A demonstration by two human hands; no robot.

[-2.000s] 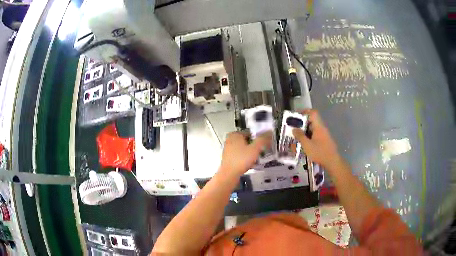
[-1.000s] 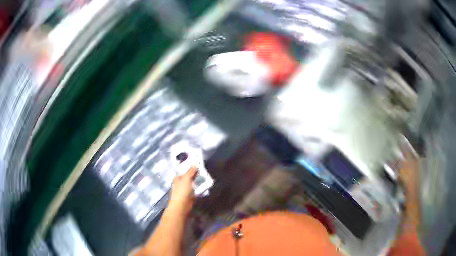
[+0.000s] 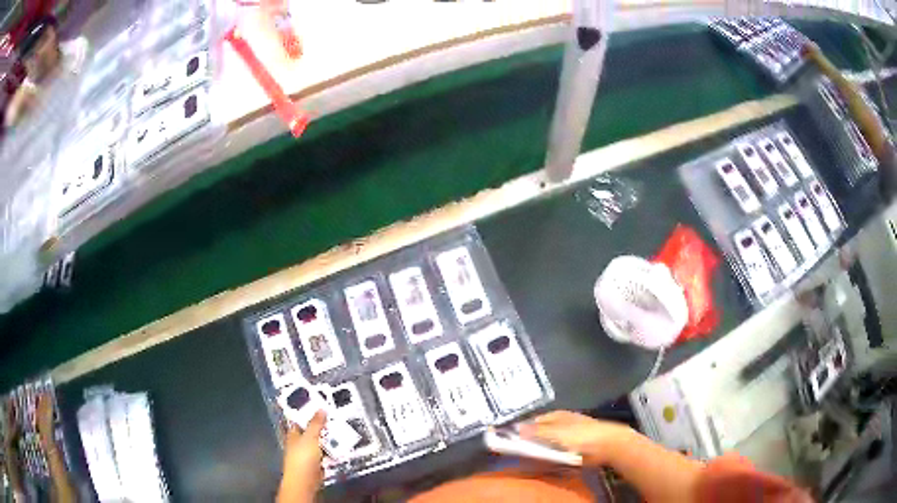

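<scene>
A clear blister tray [image 3: 393, 356] lies on the dark bench with white housings in two rows, such as one housing [image 3: 457, 386] in the near row. My left hand [image 3: 305, 442] holds a white housing [image 3: 295, 401] over the tray's near left corner, overlapping the housing there. Whether it rests in a pocket, I cannot tell. My right hand [image 3: 580, 433] holds another white housing [image 3: 531, 449], seen nearly edge-on, by the tray's near right corner.
A white fan [image 3: 639, 302] and a red bag [image 3: 691, 280] stand right of the tray. Beyond are another filled tray [image 3: 710, 201] and the machine [image 3: 688, 413]. White sheets [image 3: 120, 442] lie left. The green conveyor [image 3: 393, 177] runs behind. Other people's arms [image 3: 858, 106] show at both sides.
The view has swung from the machine to the bench trays. Both hands have left the slide with their housings; my left hand is now at the tray, my right beside its near edge.
</scene>
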